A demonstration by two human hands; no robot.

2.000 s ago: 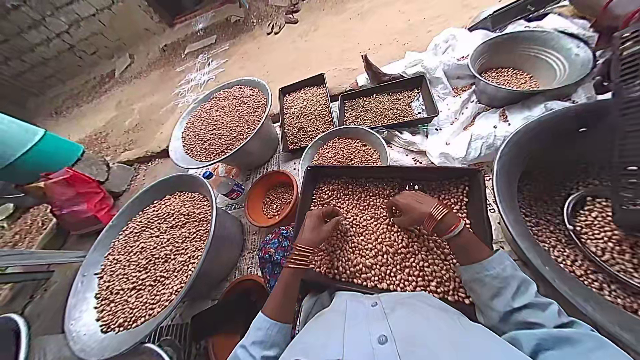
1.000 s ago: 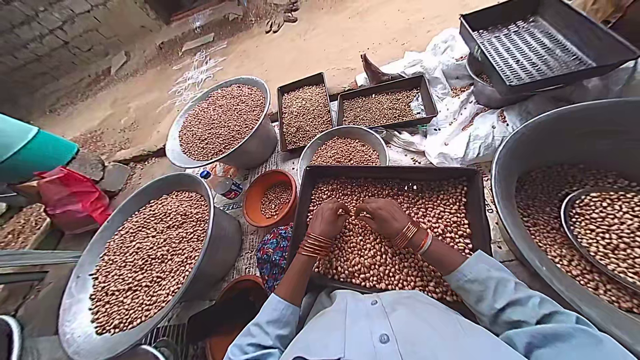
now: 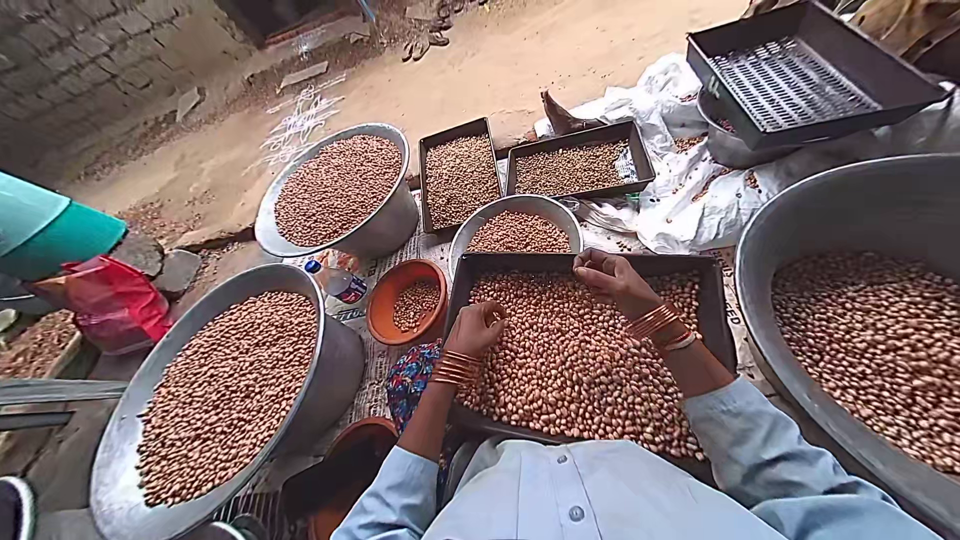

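Observation:
A dark rectangular tray (image 3: pixel 712 300) lies before me, filled with reddish-brown nuts (image 3: pixel 577 360). Over the tray's left side is my left hand (image 3: pixel 480 328), its fingers curled near the nuts; whether it pinches one is too small to tell. My right hand (image 3: pixel 611 279) is over the far edge of the tray, thumb and fingertips close together, and I cannot see if anything is between them. An orange bowl (image 3: pixel 382 300) with some nuts stands left of the tray. Just behind the tray is a round metal basin (image 3: pixel 459 238) of nuts.
Large metal basins of nuts stand at left (image 3: pixel 337 382), back left (image 3: pixel 405 206) and right (image 3: pixel 757 300). Two smaller dark trays (image 3: pixel 424 180) (image 3: pixel 645 161) hold nuts at the back. A perforated tray (image 3: pixel 885 60) sits over a metal basin by white sheeting (image 3: pixel 667 217). A bottle (image 3: pixel 341 283) lies left.
My hands were close together over the middle of the tray one second ago and are now apart, left hand to the left, right hand farther out. The perforated tray came into view at the back right.

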